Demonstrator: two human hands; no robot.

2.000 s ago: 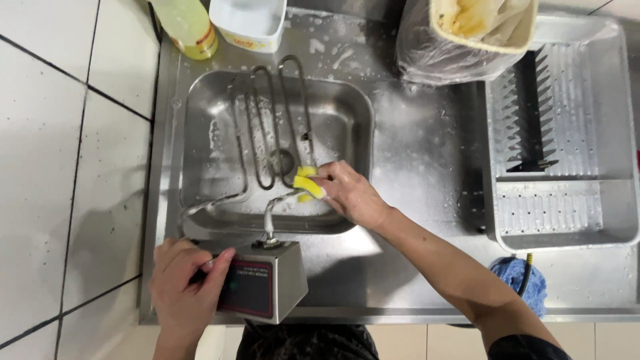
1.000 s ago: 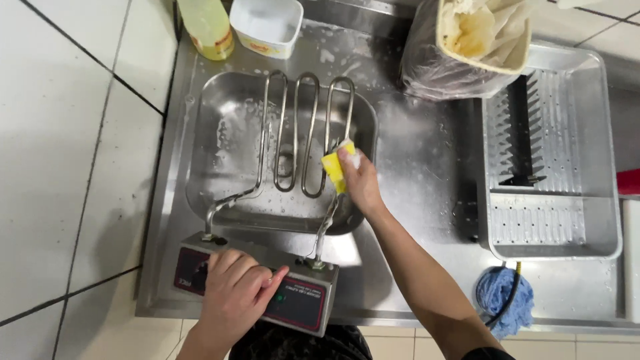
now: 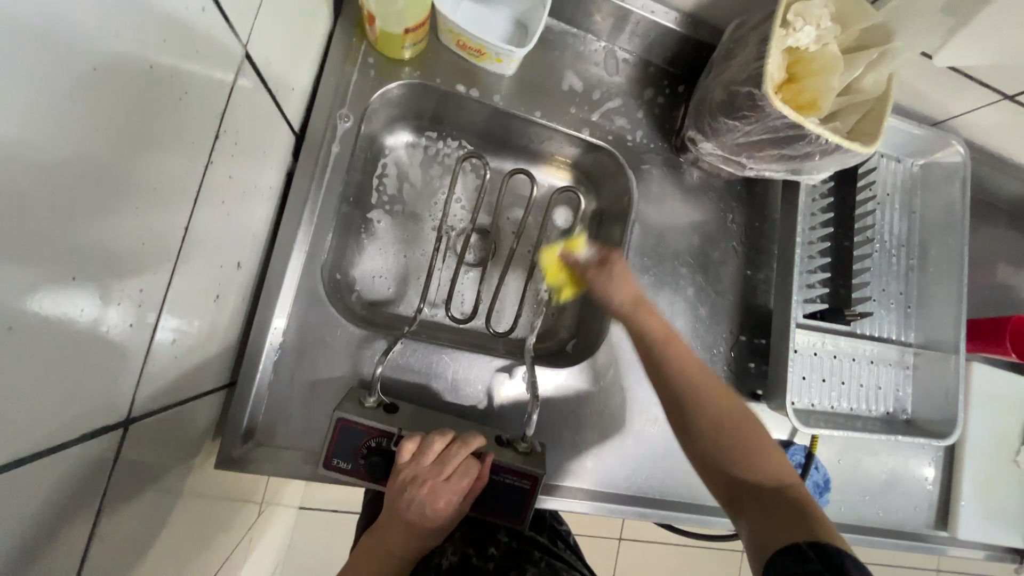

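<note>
My left hand (image 3: 436,484) grips the metal control box (image 3: 344,444) of an electric immersion heating element at the counter's front edge. From the box, the bent tubular heating element (image 3: 516,240) reaches over the stainless steel sink basin (image 3: 384,280), whose bottom has foam on it. My right hand (image 3: 604,276) holds a yellow sponge (image 3: 562,268) against or just over the element's right-hand tube; the hand is slightly blurred, and contact is hard to tell. Soap suds whiten the tube's lower right leg.
Behind the basin stand a bottle of yellow liquid (image 3: 398,28) and a white plastic tub (image 3: 492,32). A lined waste bin (image 3: 832,80) is at the back right, beside a metal dish rack (image 3: 880,384). A blue cloth (image 3: 816,476) lies near the front edge, and a red object (image 3: 994,338) shows far right.
Two seconds ago the control box was turned on its side; its panel now faces up, with the coils spread over the basin. My right hand stays by the right-hand tube with the sponge.
</note>
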